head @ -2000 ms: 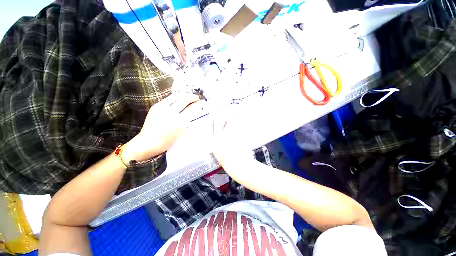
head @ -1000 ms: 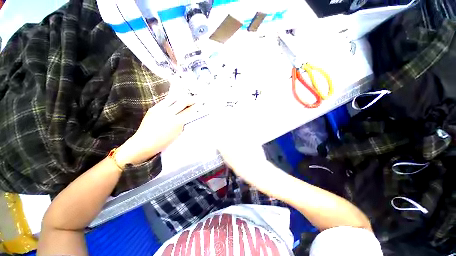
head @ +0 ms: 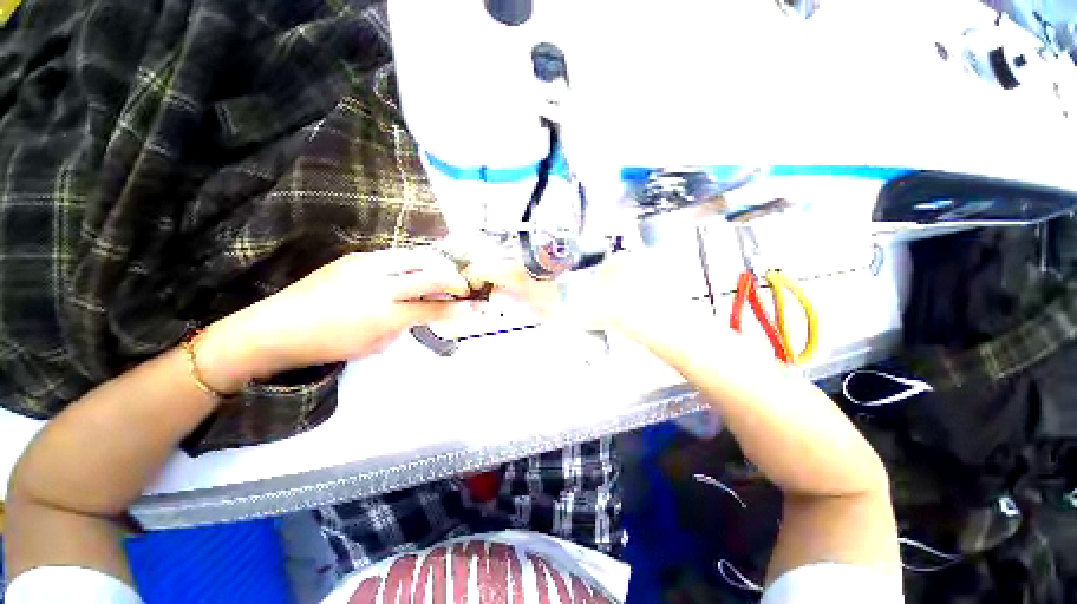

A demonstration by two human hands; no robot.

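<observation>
The dark plaid garment (head: 295, 177) lies in a large heap left of the white sewing machine head (head: 709, 94). My left hand (head: 366, 301) lies over the garment's near part, its fingertips pinching a small dark edge of cloth (head: 478, 288) just in front of the machine's needle area. My right hand (head: 567, 293) is overexposed and blends into the white bed; its fingertips reach close to the same edge from the right, and I cannot tell whether they grip it. The needle and presser foot are not clear. Scissors with red and yellow handles (head: 779, 316) lie to the right.
A grey table edge (head: 425, 474) runs along the front. A dark pile of garments with white loops (head: 992, 413) lies at the right, beyond the table end. A blue bin (head: 213, 564) is below the table at the left. Black-and-white checked cloth shows on the lap.
The view has shifted, so more of the machine head shows. My right hand has moved from the table's front edge up to the needle area. My left hand still pinches the cloth edge.
</observation>
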